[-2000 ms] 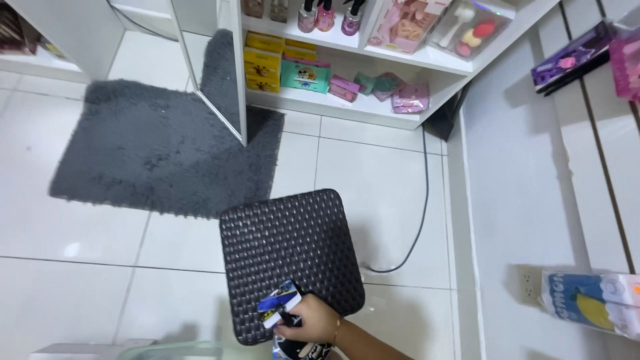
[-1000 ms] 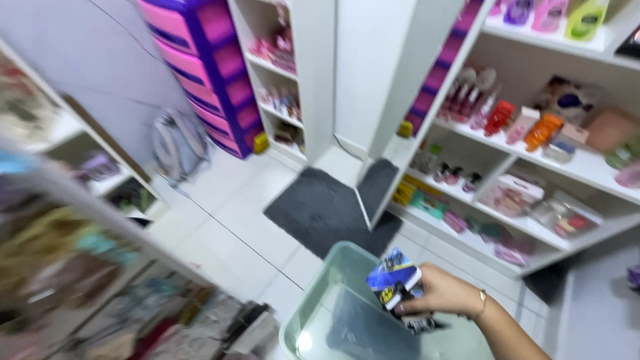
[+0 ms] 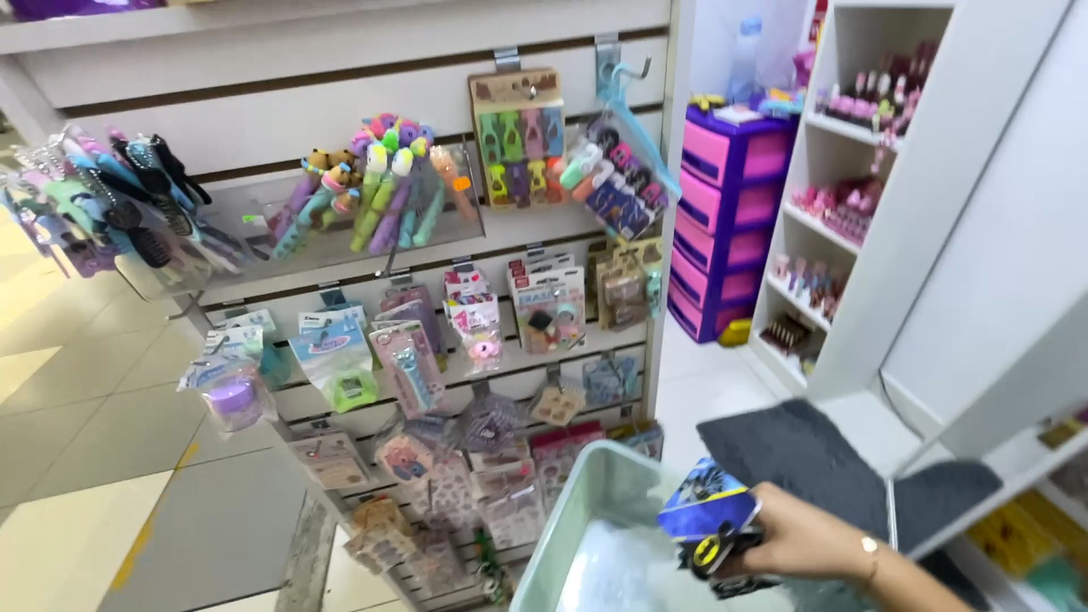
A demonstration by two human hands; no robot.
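Note:
In the head view my right hand (image 3: 799, 535) comes in from the lower right, with a bracelet at its wrist. It grips a blue printed package (image 3: 707, 508) with black parts and a yellow-ringed round piece below it. The package is held over the right part of a pale green plastic bin (image 3: 552, 544), inside which lies something in clear plastic (image 3: 608, 565). My left hand is out of the frame.
A slatwall display (image 3: 340, 102) hung with packaged goods and pens fills the left and middle. Behind stand a pink and purple drawer unit (image 3: 718, 221), white shelves (image 3: 837, 229) and a grey floor mat (image 3: 790, 450). A mirror leans at the right.
The view has swung left, from the mat and black woven stool to the slatwall display. The blue package stays in my right hand throughout.

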